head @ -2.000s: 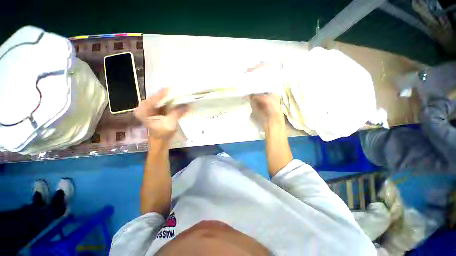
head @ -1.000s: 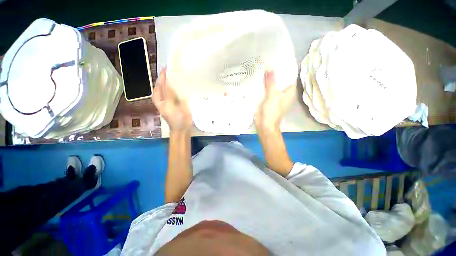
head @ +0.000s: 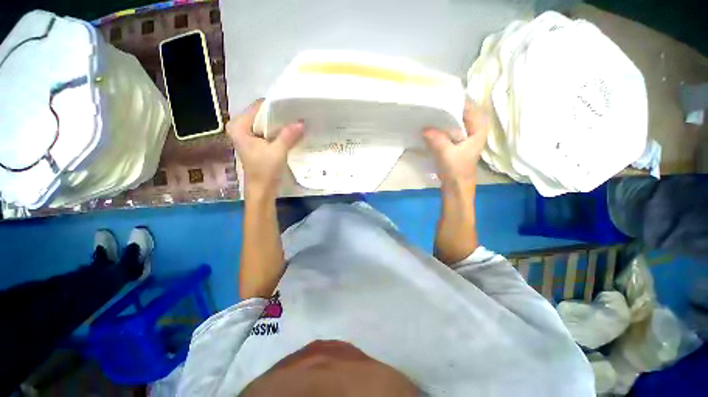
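Note:
A white panel [head: 373,116], perhaps more than one held together, is tilted up off the light grey board, with a cream-yellow strip along its far side. My left hand [head: 266,147] grips its left end, thumb on the near face. My right hand [head: 458,145] grips its right end the same way. Another white printed panel [head: 349,168] lies under it at the board's near edge, partly hidden. A stack of white panels [head: 578,105] stands at the right, print up. A left stack [head: 54,116] shows a dark ring line on top.
A smartphone [head: 191,85] lies on the brown patterned cover [head: 190,172] beside the left stack. White scraps lie at the right. Below are blue stools [head: 140,341], a person's legs and shoes at left, a grey sleeve at right, and a slatted rack with clear bags.
One second ago a panel lay print up between my hands; now my hands hold a white piece tilted up above a printed panel. My right hand has moved right.

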